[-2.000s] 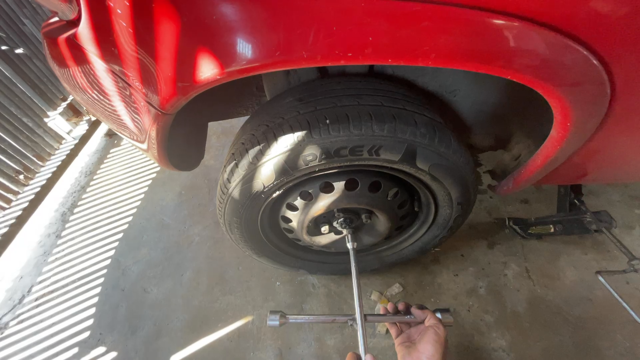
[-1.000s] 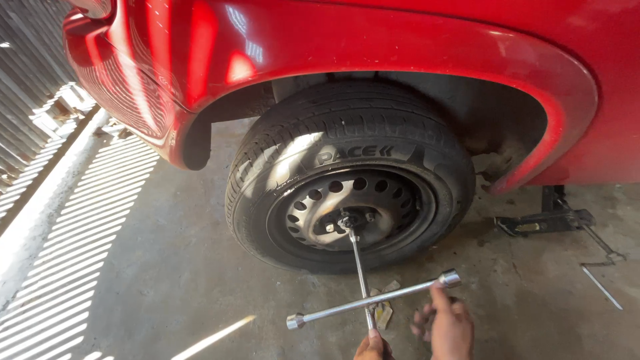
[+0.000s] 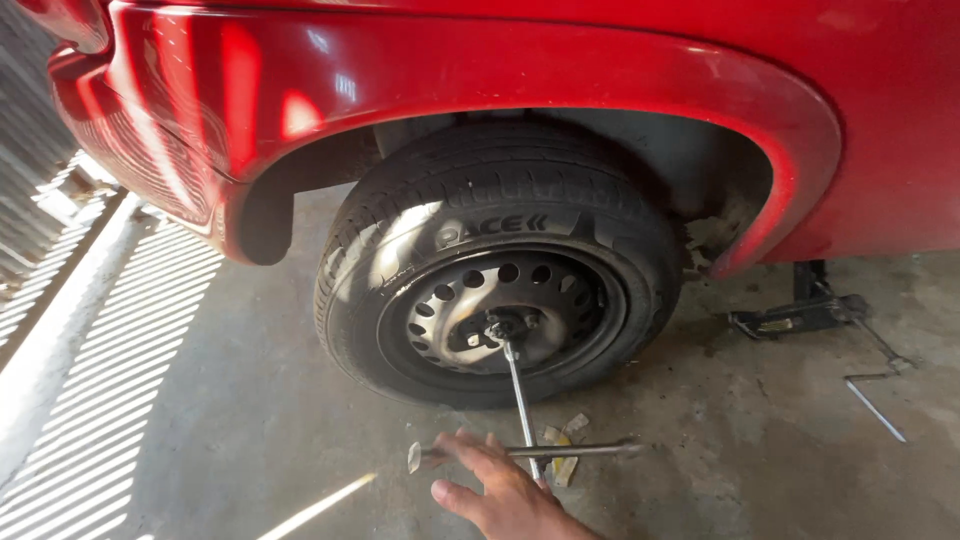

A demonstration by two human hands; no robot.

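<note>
My right hand [image 3: 499, 484] reaches in from the bottom edge, its thumb and fingers apart. Its blurred fingertips are over the left arm of a four-way lug wrench [image 3: 519, 390]; whether they touch it is unclear. The wrench's long shaft runs up to the centre area of a black steel wheel [image 3: 487, 296], where its far end meets a nut or bolt. Its crossbar lies nearly level, slightly blurred at the right end. Around the wheel is a worn black tire [image 3: 352, 300], under the fender. My left hand is out of view.
The red car fender [image 3: 525, 60] arches over the tire. At right, a jack [image 3: 795, 315] stands under the car body, with a bent crank rod [image 3: 874, 409] beside it. Small scraps [image 3: 566, 457] lie on the concrete floor [image 3: 240, 420] below the wheel. Slatted metal [image 3: 37, 150] borders the left.
The wrench's crossbar has turned from slanting to nearly level. My right hand has moved from its right arm to its left arm. My left hand, at the near end a second ago, has left view.
</note>
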